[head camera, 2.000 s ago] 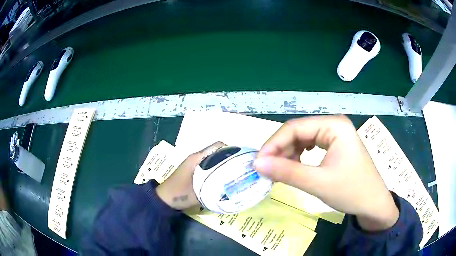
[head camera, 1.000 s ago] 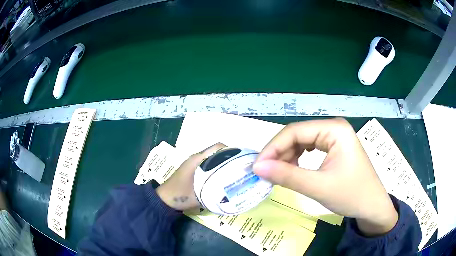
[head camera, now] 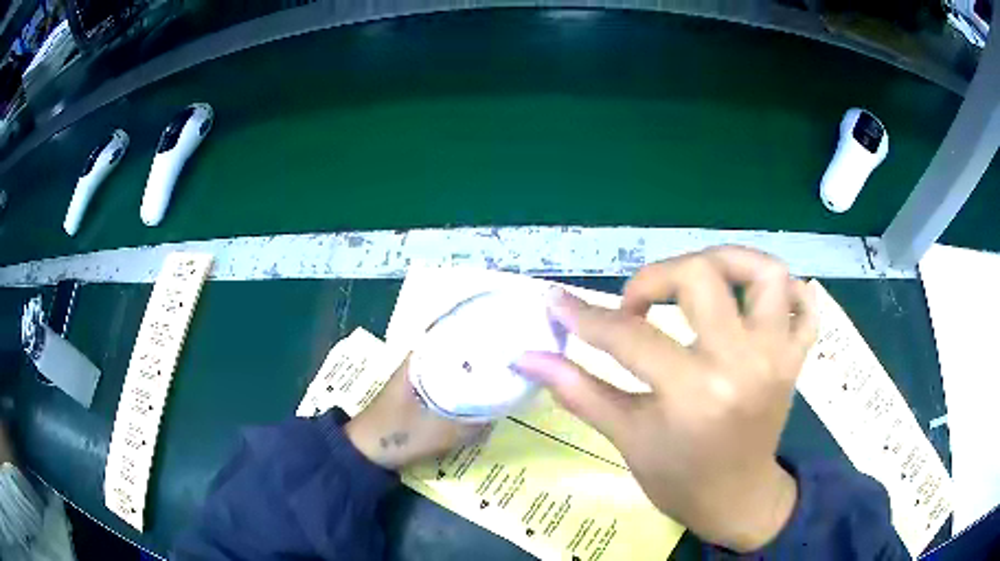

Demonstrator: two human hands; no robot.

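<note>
A white handheld device (head camera: 483,353) is held up over the papers. Its round white end faces the camera, with a small dark mark on it. My left hand (head camera: 408,419) is closed around the device from below and behind, partly hidden by it. My right hand (head camera: 713,384) is at the right edge of the device's face, thumb and forefinger apart and touching or close to its rim. Whether a film lies between these fingers I cannot tell. A yellow label sheet (head camera: 537,499) with rows of small print lies under the hands, on a blank white sheet (head camera: 439,287).
Green belt (head camera: 493,142) beyond a scuffed rail (head camera: 439,252) carries two devices (head camera: 175,164) at left and one (head camera: 854,160) at right. Label strips lie left (head camera: 159,384) and right (head camera: 877,422). A whitish bottle-like block (head camera: 64,367) is far left; a grey post (head camera: 952,164) stands right.
The device has turned so its face looks plain white; the blue marking and black panel no longer show. My right thumb and forefinger have spread. Belt devices have shifted right; one at far right is gone.
</note>
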